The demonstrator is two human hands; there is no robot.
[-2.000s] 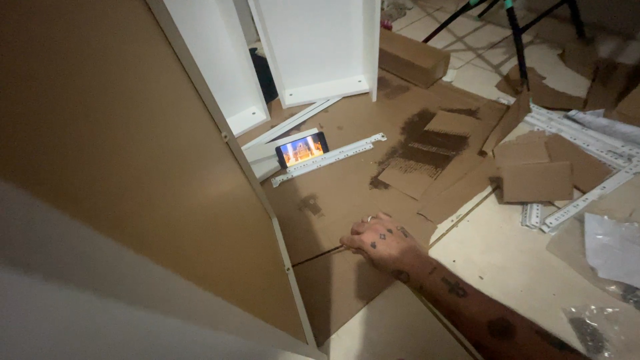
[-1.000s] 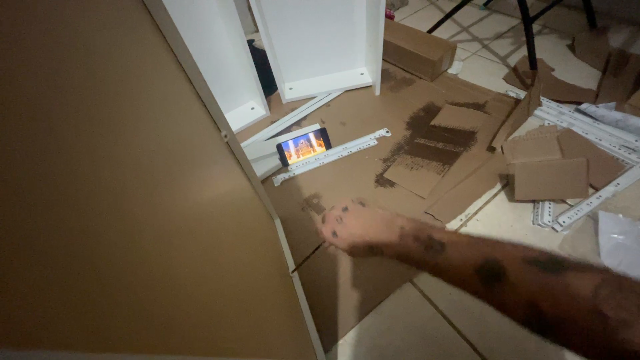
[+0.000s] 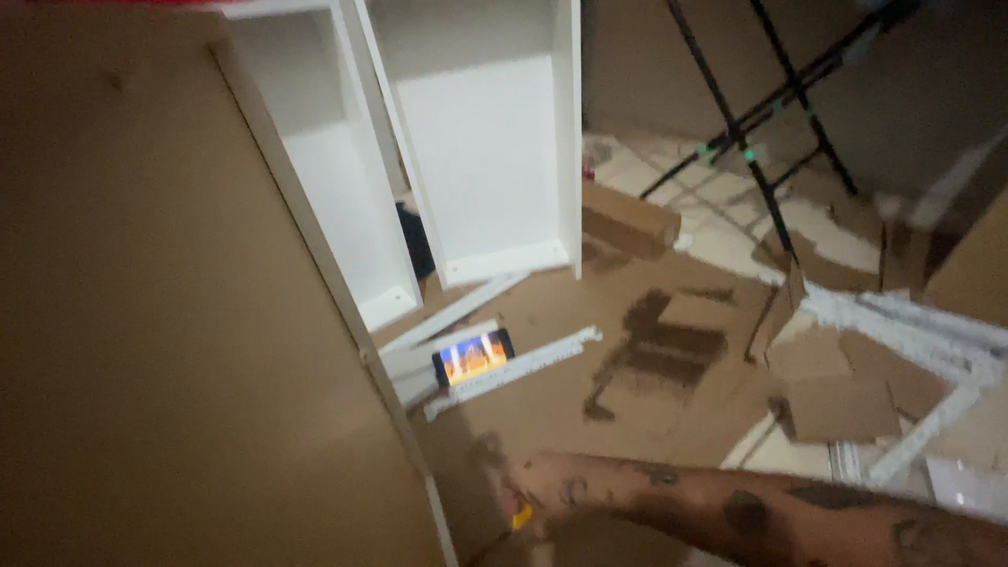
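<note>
My right hand [image 3: 543, 496] is low in the view, blurred, with its fingers closed on a small yellow object [image 3: 522, 516] whose kind I cannot tell. It is close to the edge of a large brown furniture panel [image 3: 236, 315] that stands on the left. Above the hand, a lit phone [image 3: 476, 357] leans by a white metal drawer rail [image 3: 520, 372] on the cardboard. My left hand is not in view.
Two white drawers [image 3: 480, 142] stand on end at the back. Flattened cardboard [image 3: 551, 433] covers the floor. A long carton [image 3: 630, 220], a black metal stand [image 3: 732, 130], more white rails [image 3: 890, 331] and cardboard pieces [image 3: 843, 409] lie or stand to the right.
The view has tilted up. My right hand stays near the panel's edge, and a yellow object now shows at its fingers. The phone and rail lie as before.
</note>
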